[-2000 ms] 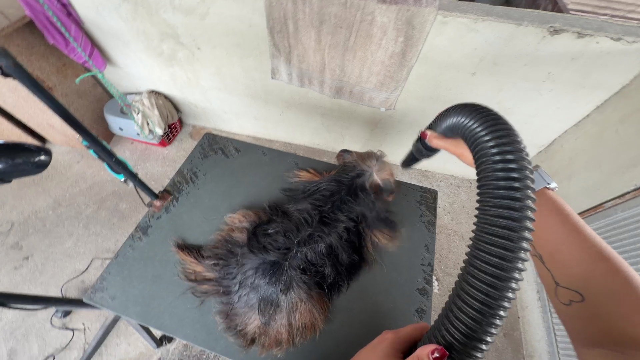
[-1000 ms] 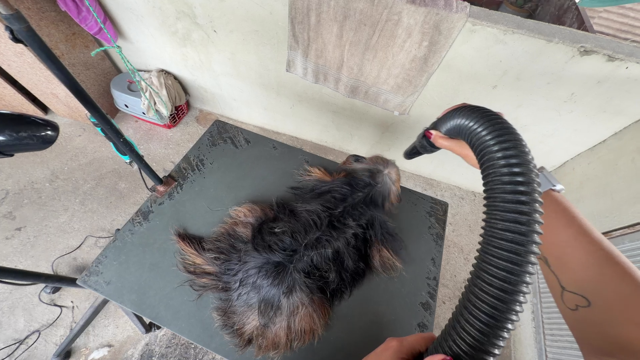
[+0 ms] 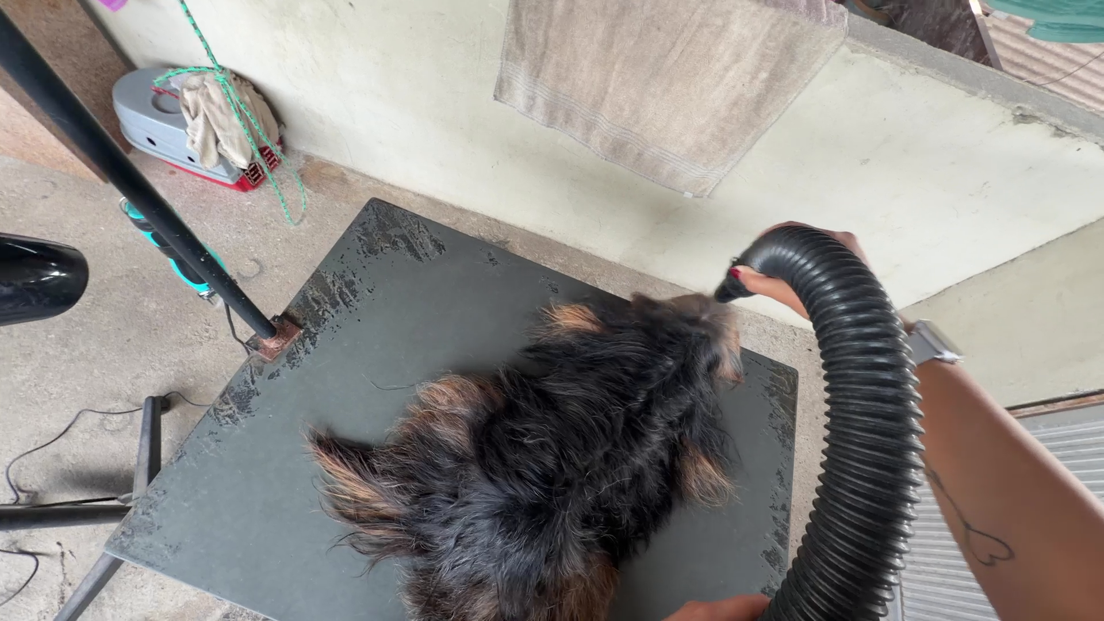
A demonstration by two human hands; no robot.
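Note:
A small dog with long black and tan hair [image 3: 552, 440] stands or crouches on a dark grooming table [image 3: 466, 293], its head toward the far right edge. My right hand [image 3: 776, 280] grips the nozzle end of a black corrugated dryer hose [image 3: 867, 405]; the nozzle points at the fur of the dog's head, close to it. The hose arches down to the bottom edge. There, my left hand [image 3: 724, 608] is at the hose, right of the dog's hindquarters, mostly cut off by the frame; its fingertips are hidden.
A black post [image 3: 129, 164] is clamped to the table's left edge. A black rounded object [image 3: 39, 278] juts in at the left. A towel [image 3: 655, 86] hangs on the wall behind. A grey and red pet carrier [image 3: 155, 129] with a cloth and cords [image 3: 69, 423] are on the floor.
The view has moved closer to the table. The nozzle in my right hand is nearer the dog's head than before. My left hand has slipped mostly out of view at the bottom.

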